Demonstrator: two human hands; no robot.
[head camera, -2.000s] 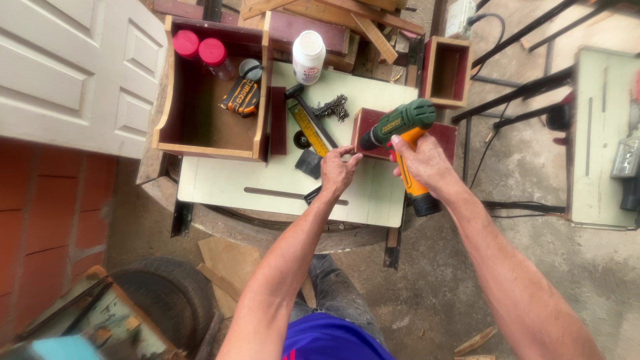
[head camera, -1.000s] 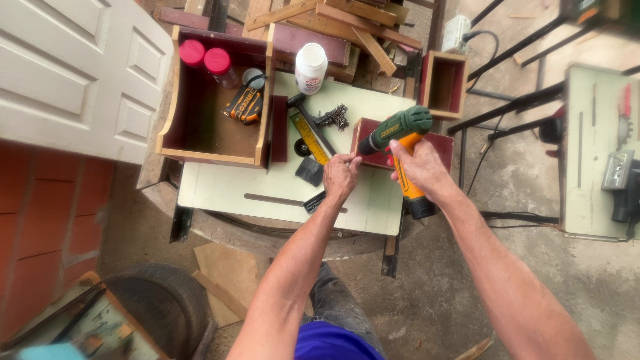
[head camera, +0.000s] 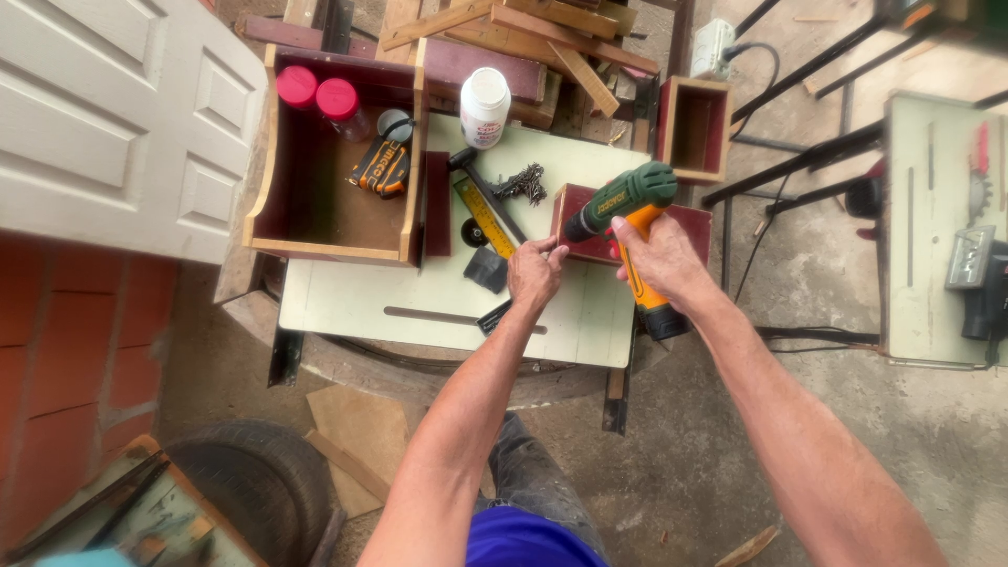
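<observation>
My right hand (head camera: 660, 256) grips a green and orange Jadever cordless drill (head camera: 630, 201) by its handle. Its chuck points left, over the left end of a dark red wooden box (head camera: 693, 232). My left hand (head camera: 537, 272) has thumb and fingers pinched together just below the chuck; whether something small is between them cannot be told. Left of that hand lie a hammer (head camera: 492, 197), a yellow ruled square (head camera: 482, 216), a black disc (head camera: 473, 232) and a dark flat piece (head camera: 487, 269). A pile of screws (head camera: 524, 183) rests above them on the pale board (head camera: 354, 295).
A wooden tray-like box (head camera: 339, 253) at left holds red-lidded jars (head camera: 339, 98) and an orange-black tape measure (head camera: 380, 167). A white glue bottle (head camera: 485, 110) stands by stacked wood offcuts (head camera: 551, 39). A small open box (head camera: 696, 130) and a second table (head camera: 929, 236) are at right.
Both hands and the drill keep nearly the same place at the red box's left end. The left hand's fingers have shifted slightly near the chuck.
</observation>
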